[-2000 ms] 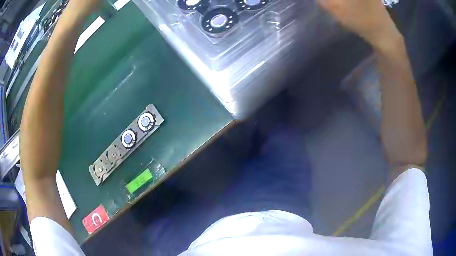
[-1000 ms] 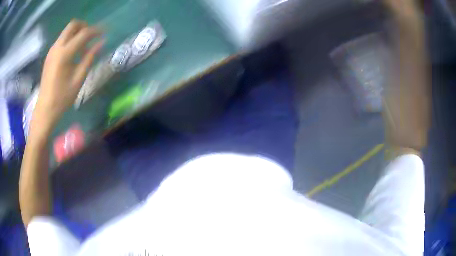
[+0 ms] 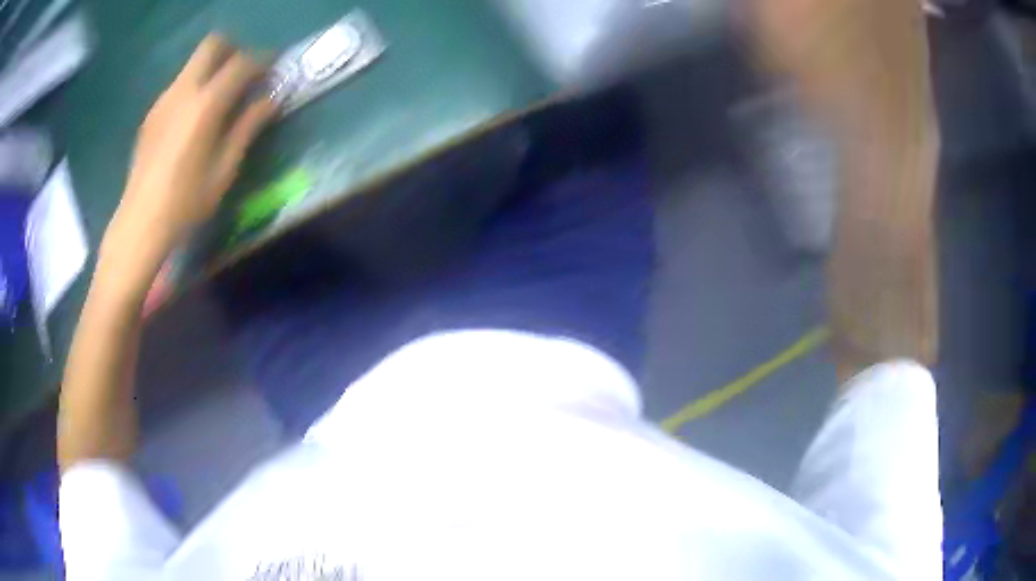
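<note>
The strip fixture [image 3: 354, 55] lies on the green mat at the upper left, blurred, with a round part [image 3: 329, 51] with a bright centre at its far end. My left hand [image 3: 195, 136] is over the fixture's near part and hides it; whether the fingers grip anything cannot be told. My right hand [image 3: 835, 28] is at the top right, blurred and cut off by the top edge, and what it holds cannot be seen. A corner of the clear tray [image 3: 565, 40] shows at the top, left of my right hand.
A green label [image 3: 273, 202] and part of a red label [image 3: 156, 286] are at the bench edge. White paper [image 3: 57, 244] lies at the left. A pale translucent block [image 3: 795, 170] is low beside my right forearm. A yellow line [image 3: 744, 384] crosses the grey floor.
My left hand has come down from the top edge and moved right onto the fixture. My right hand has stayed near the top. The view has shifted, so the tray is now mostly out of view.
</note>
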